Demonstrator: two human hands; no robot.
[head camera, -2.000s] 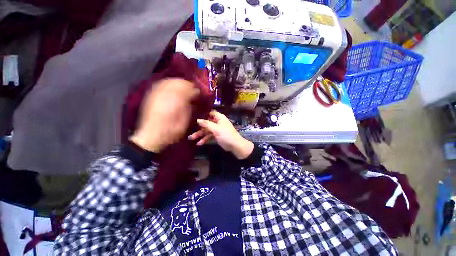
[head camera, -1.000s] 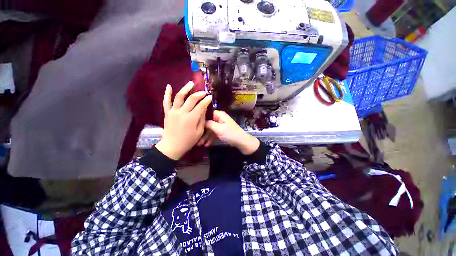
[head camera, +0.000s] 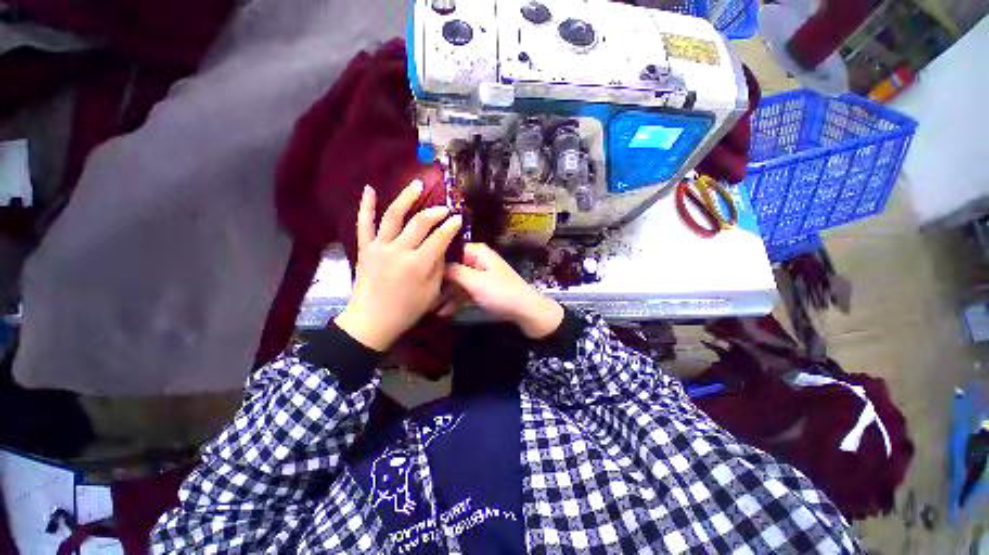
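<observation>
The maroon fabric piece (head camera: 347, 152) lies at the left side of the overlock machine (head camera: 586, 65), with its edge at the needle area (head camera: 453, 195). My left hand (head camera: 399, 260) lies on the fabric with fingers spread, fingertips just left of the needle area. My right hand (head camera: 499, 287) is at the table's front edge, its fingers closed on the fabric edge and touching my left hand; its fingertips are partly hidden. Some fabric hangs below my hands over the table edge.
Scissors (head camera: 707, 206) lie on the white table (head camera: 672, 260) right of the machine, near dark lint (head camera: 569, 266). A blue basket (head camera: 830, 163) stands further right. Grey fabric (head camera: 163, 239) spreads on the left. A maroon pile (head camera: 803, 434) with a white strip lies at lower right.
Two seconds ago my left hand was blurred and raised, and my right hand was open. Both then came together at the fabric by the needle. Over the last second they barely moved.
</observation>
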